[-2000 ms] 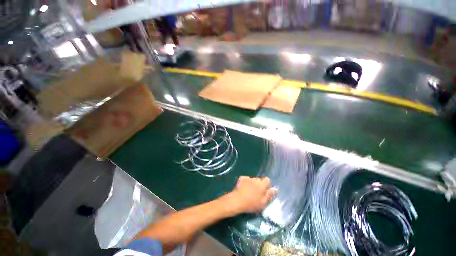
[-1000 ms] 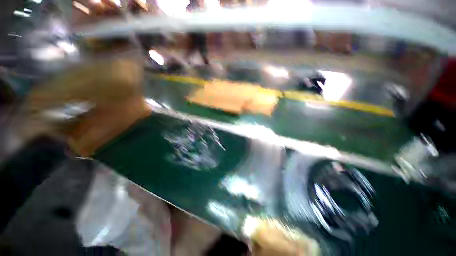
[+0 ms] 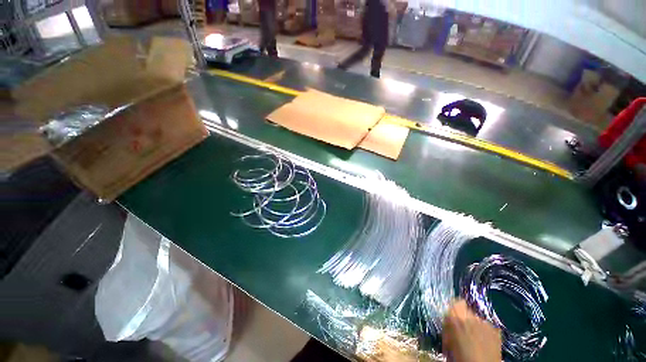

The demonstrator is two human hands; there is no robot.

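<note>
One hand, apparently my right hand (image 3: 473,336), is at the bottom edge, between the second clear bundle and the dark ring. It is blurred and partly cut off; whether it holds anything cannot be told. My left hand is out of the picture. Thin whitish-clear strips lie in two fanned bundles, one in the middle (image 3: 386,244) and one beside it (image 3: 438,265). Shiny dark-silver strips (image 3: 489,283) lie curled in a thick ring at the right. A yellow-tan block (image 3: 386,344) sits at the near bench edge, with clear strands (image 3: 331,314) beside it.
Loose silver loops (image 3: 283,201) lie on the green bench. An open cardboard box (image 3: 134,145) is at the left end, with a white bag (image 3: 166,297) below. A pale rail (image 3: 340,175) runs behind; brown cardboard sheets (image 3: 329,120) lie beyond it. People stand in the background.
My left hand and forearm, seen over the bench two seconds ago, have left the picture. A hand now shows by the dark ring. The view has shifted and become sharper.
</note>
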